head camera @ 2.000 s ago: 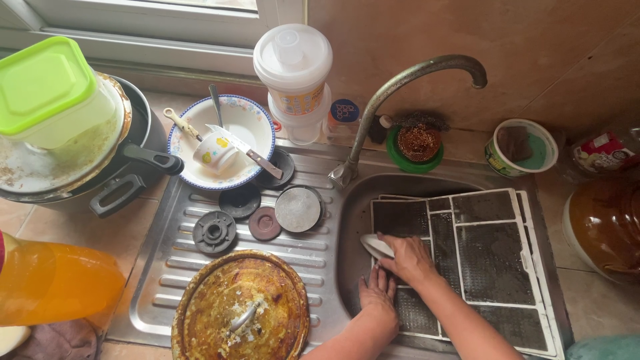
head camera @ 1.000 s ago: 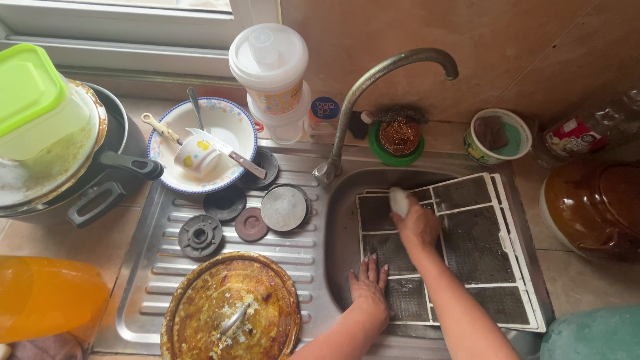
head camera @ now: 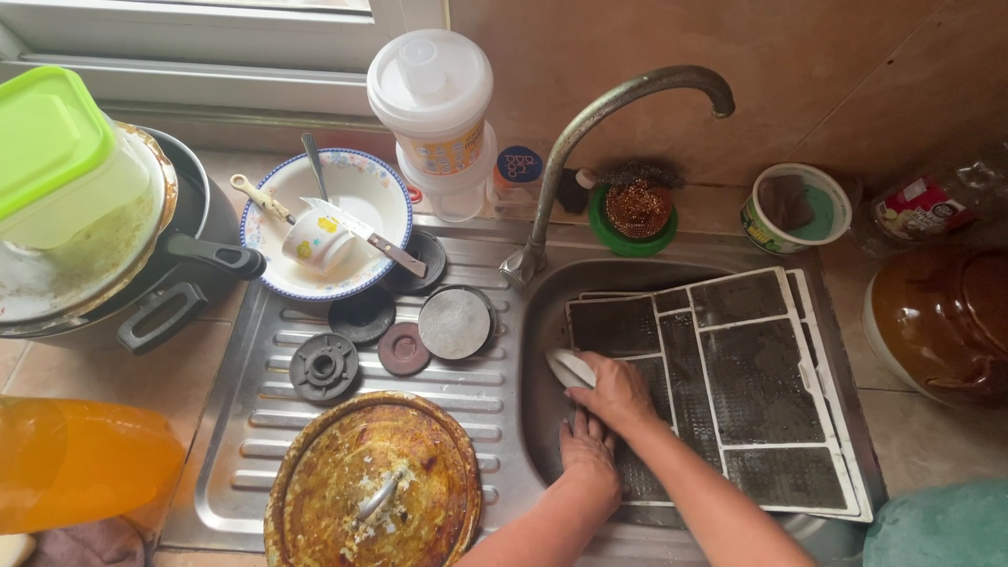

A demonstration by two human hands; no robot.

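Note:
Framed mesh filter panels (head camera: 768, 386) with white plastic ribs lie stacked and slanted over the steel sink basin (head camera: 543, 315). My right hand (head camera: 622, 390) grips a pale oval brush or scrubber (head camera: 571, 368) at the left edge of the panels; its underside is hidden. Just below it, my left hand (head camera: 589, 453) rests with fingers spread on the lower left of the panels, its fingertips close to the right hand. The left hand holds nothing that I can see. Above the basin arches a worn metal faucet (head camera: 555, 157).
On the ribbed drainboard (head camera: 260, 449) are a stained round lid (head camera: 378, 480), several burner parts (head camera: 323, 366) and a bowl (head camera: 370, 173) with a cup and knife. Pots (head camera: 189, 205) stand left. A copper scourer (head camera: 638, 209), a tub (head camera: 795, 209) and a brown glazed pot (head camera: 945, 323) stand behind and right.
My right hand, with the pale scrubber, has moved from the panels' upper part down to their left edge, close above my left hand. The left hand stays on the panels' lower left.

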